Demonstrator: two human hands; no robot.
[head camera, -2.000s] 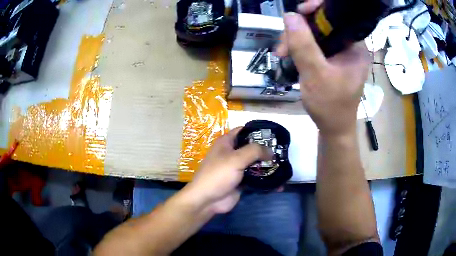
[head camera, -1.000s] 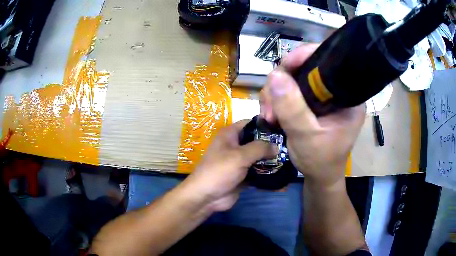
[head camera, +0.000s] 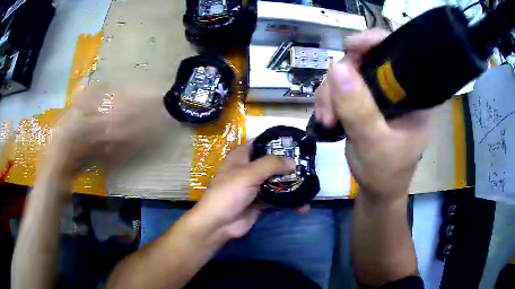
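My left hand (head camera: 232, 195) holds a black camera housing (head camera: 308, 189) at the bench's front edge, with the thumb on the circuit board (head camera: 284, 148) inside it. Thin red and yellow wires run along the board's lower edge. My right hand (head camera: 370, 121) grips the thick black electric screwdriver (head camera: 423, 62) with an orange-yellow label. Its lower end is beside the housing's upper right; whether the bit touches anything cannot be seen. The white screw feeder (head camera: 308, 31) with metal rails stands behind.
Another person's blurred hand (head camera: 113, 127) is over the bench at left. A second housing with a board (head camera: 202, 90) lies on the taped cardboard (head camera: 135, 62). More housings (head camera: 217, 28) are behind it. A white sheet with pen marks (head camera: 497, 132) is at the right edge.
The other person's hand and the second housing have appeared at left. My right hand has moved the screwdriver off the housing to the upper right. My left hand still holds its housing.
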